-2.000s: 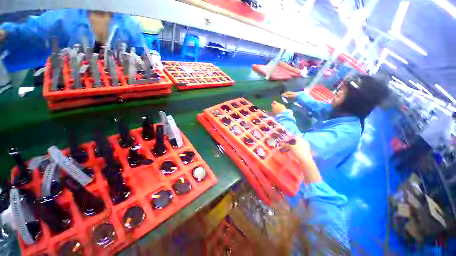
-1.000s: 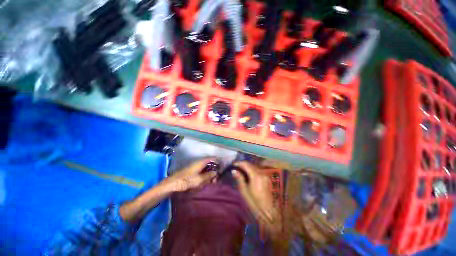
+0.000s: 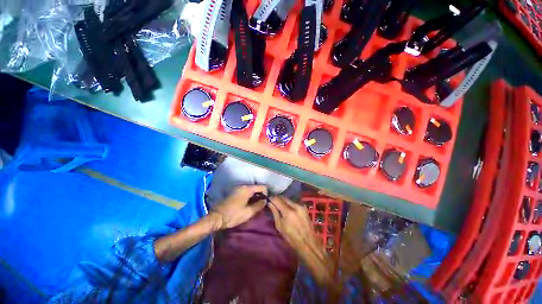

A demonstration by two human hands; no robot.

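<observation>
My left hand [image 3: 239, 208] is over my lap, its fingers closed on a small dark watch head [image 3: 257, 198], mostly hidden by the fingers. My right hand [image 3: 290, 221] meets it from the right. Its fingertips pinch a dark strap end at the watch head, and only a sliver shows. Whether the two parts are joined cannot be seen. Beyond the hands, a red compartment tray [image 3: 360, 113] holds bare watch heads with orange tabs in its near row. Black straps [image 3: 297, 65] and pale straps [image 3: 210, 29] stand up from the rows behind.
Clear plastic bags [image 3: 44, 44] and loose black straps [image 3: 122, 56] lie left of the tray. Stacked red trays [image 3: 484, 196] stand at the right. The green bench edge [image 3: 255, 155] runs between tray and lap. A lower red tray [image 3: 324, 219] and a blue stool [image 3: 65, 145] also show.
The view has swung from the wide bench down to the lap, bringing both hands in. Since one second ago, my right hand has closed in on my left, and the strap is now mostly hidden.
</observation>
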